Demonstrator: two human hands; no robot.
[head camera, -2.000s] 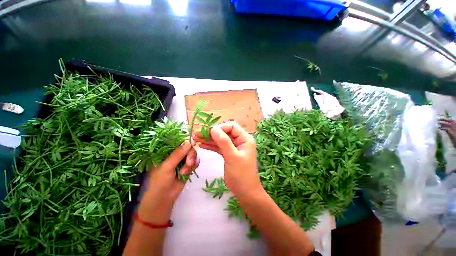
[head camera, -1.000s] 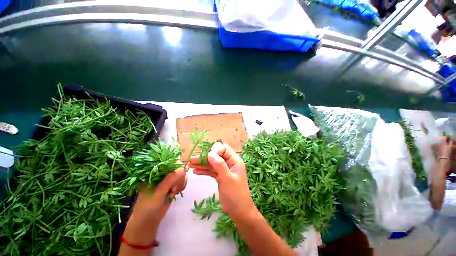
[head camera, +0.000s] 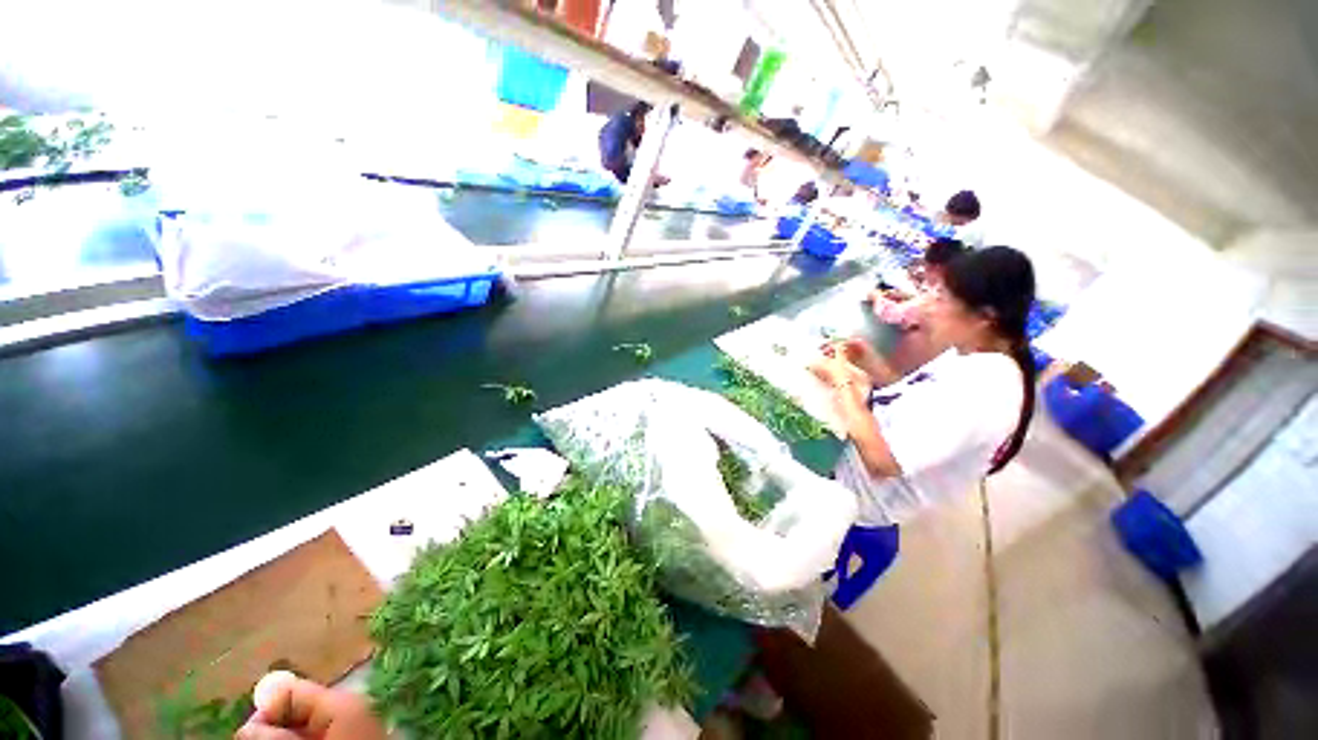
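My right hand (head camera: 311, 711) is cut off by the bottom edge, in front of the cardboard pad. Only its fingers show. Green leaves (head camera: 203, 708) show just left of its fingertips, over the cardboard pad (head camera: 239, 622); I cannot tell whether the fingers hold them. My left hand is out of the picture. The loose sprig pile (head camera: 528, 622) lies right of the cardboard on the white board (head camera: 448, 499). A small dark piece (head camera: 402, 528) lies on the board behind the pile.
A plastic bag (head camera: 665, 506) with greenery stands right of the pile. A neighbouring worker (head camera: 954, 419) sits beyond it. A blue crate with a white liner (head camera: 347, 311) is across the green bench (head camera: 333, 434). The black tray's corner (head camera: 32, 687) shows at bottom left. More workers sit farther down.
The view has swung up and to the right. My left hand and the sprig bunch have left the picture, my right hand is now at the bottom edge, and the neighbouring worker has come into view.
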